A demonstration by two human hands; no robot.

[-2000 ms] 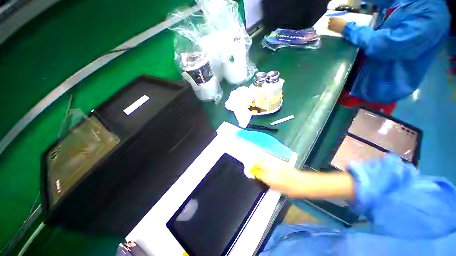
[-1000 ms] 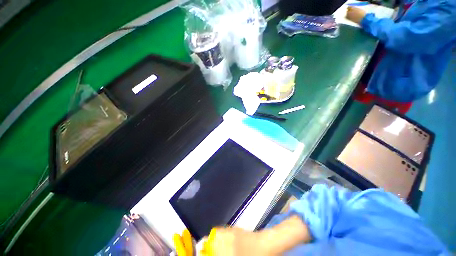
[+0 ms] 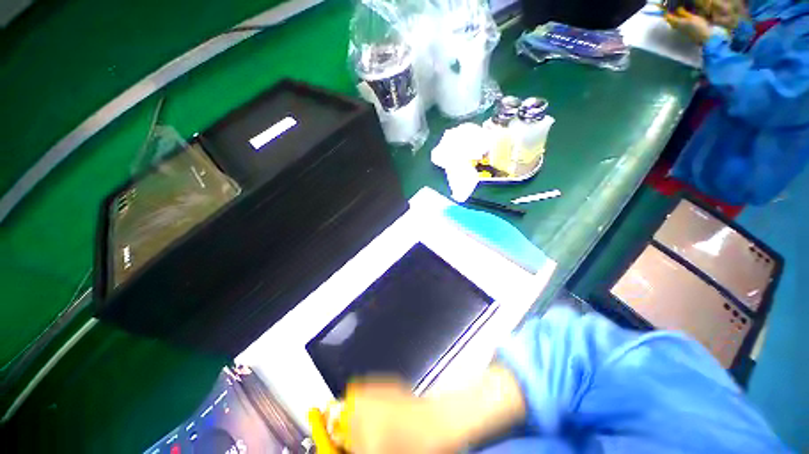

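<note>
A tablet (image 3: 404, 310) lies glossy black face up on the white work mat (image 3: 310, 310). My right hand (image 3: 399, 417) is blurred, over the tablet's near end, with yellow finger cots on its fingertips. What it holds, if anything, cannot be made out. Yellow fingertips that seem to be my left hand (image 3: 319, 431) show beside it at the bottom edge; the rest is cut off or hidden. A fanned pile of printed protective film (image 3: 222, 426) lies at the mat's near left end.
A tall block of black foam trays (image 3: 266, 239) stands behind the mat. A blue cloth (image 3: 492, 234) lies at its far end. Beyond are a dish (image 3: 523, 174) with bottles, bagged cups (image 3: 399, 97) and film packs (image 3: 577, 44). A tray of tablets (image 3: 687, 293) is low right; another worker (image 3: 754, 97) sits beyond.
My right hand has moved from the tablet's far right edge to its near end, beside the other yellow fingertips. The view has shifted, showing more of the film pile.
</note>
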